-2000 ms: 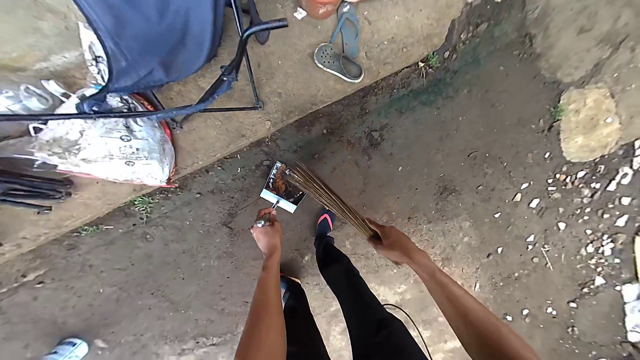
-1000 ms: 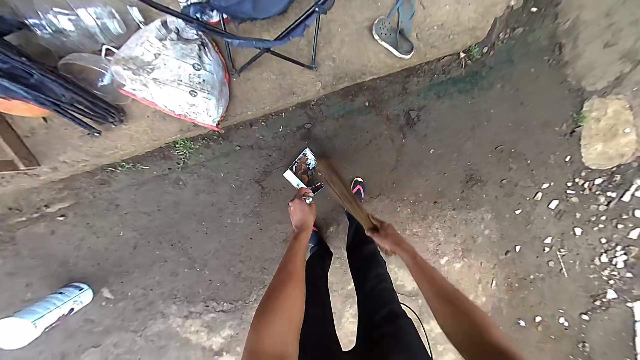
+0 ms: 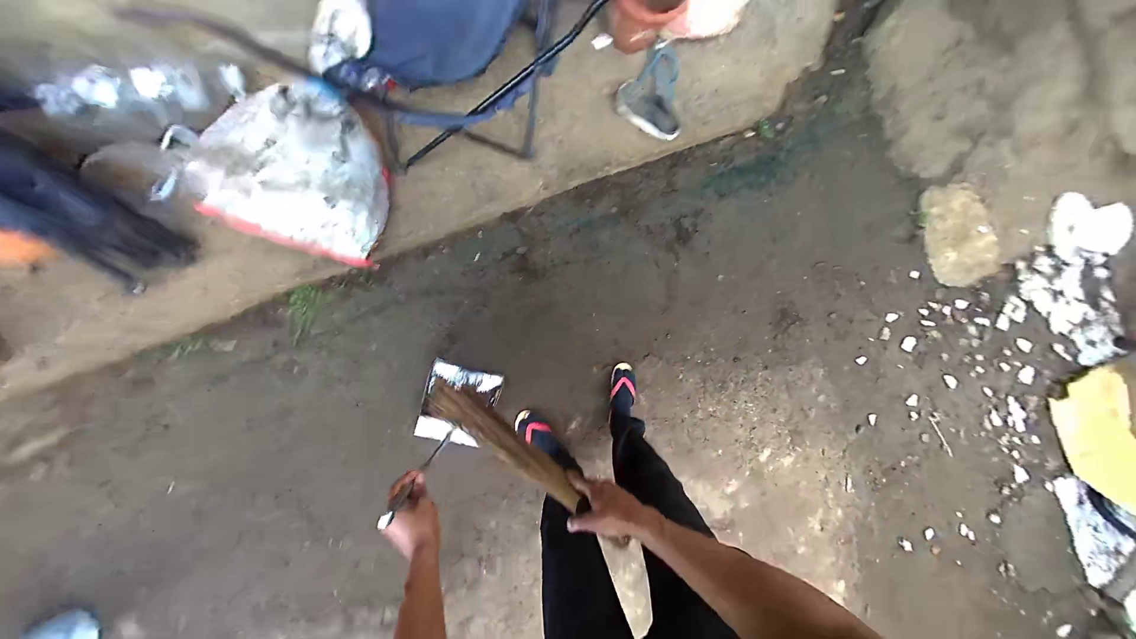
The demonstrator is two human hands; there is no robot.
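My left hand [image 3: 414, 516] grips the thin handle of a metal dustpan [image 3: 445, 429], whose shiny pan hangs low over the dirt ground or rests on it; which one, I cannot tell. A bundle of brown broom straw [image 3: 506, 437], a hand broom, is held near its bound end by my right hand [image 3: 612, 511]. Its bristle tips lie over the pan and hide most of what is inside. My feet in dark footwear with pink straps stand just right of the pan.
A raised concrete ledge [image 3: 461, 209] runs diagonally behind, with a stuffed white sack [image 3: 293, 169], a blue folding chair [image 3: 444, 40], a grey clog [image 3: 650, 99] and a terracotta-coloured pot [image 3: 641, 22]. White stone chips and a flat rock [image 3: 958, 234] lie at the right. A bluish-white object [image 3: 64, 625] shows bottom left.
The broom's bristles, beside the pan's edge earlier, now lie across the pan. My feet have come apart in a step. The view has shifted.
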